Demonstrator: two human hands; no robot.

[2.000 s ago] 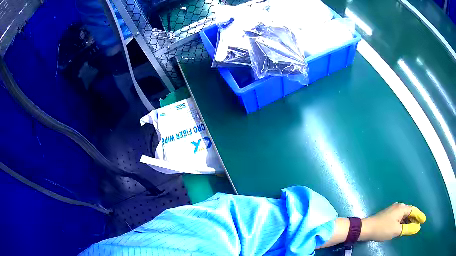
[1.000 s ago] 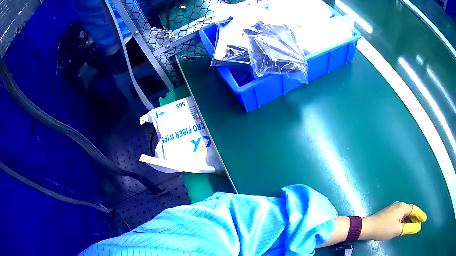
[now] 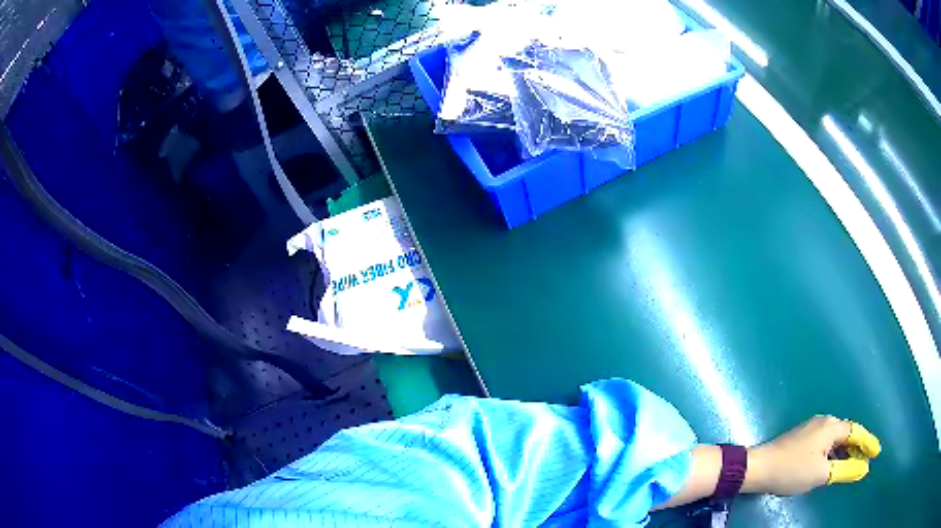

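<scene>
My left hand (image 3: pixel 815 456) rests at the lower right over the green bench (image 3: pixel 578 299). It wears yellow finger cots (image 3: pixel 848 471) on the thumb and a finger, which curl toward each other with a small dark gap between. No object shows between them, but the fingertips are too small to judge. A dark red wrist strap (image 3: pixel 732 472) sits on the wrist, with a short tail below it. The light blue smock sleeve (image 3: pixel 495 454) crosses the bottom of the view. My right hand is out of the picture.
A blue bin (image 3: pixel 609 170) holds white material and a crinkled clear bag (image 3: pixel 573 103). A white microfiber wipes bag (image 3: pixel 377 278) lies beside the bench's left edge. Wire mesh, hoses and perforated floor (image 3: pixel 299 423) are on the left. A white rail (image 3: pixel 825 191) curves along the right.
The view has shifted very slightly. The tail below the wrist strap has changed its look from white to darker. My left hand has stayed in place.
</scene>
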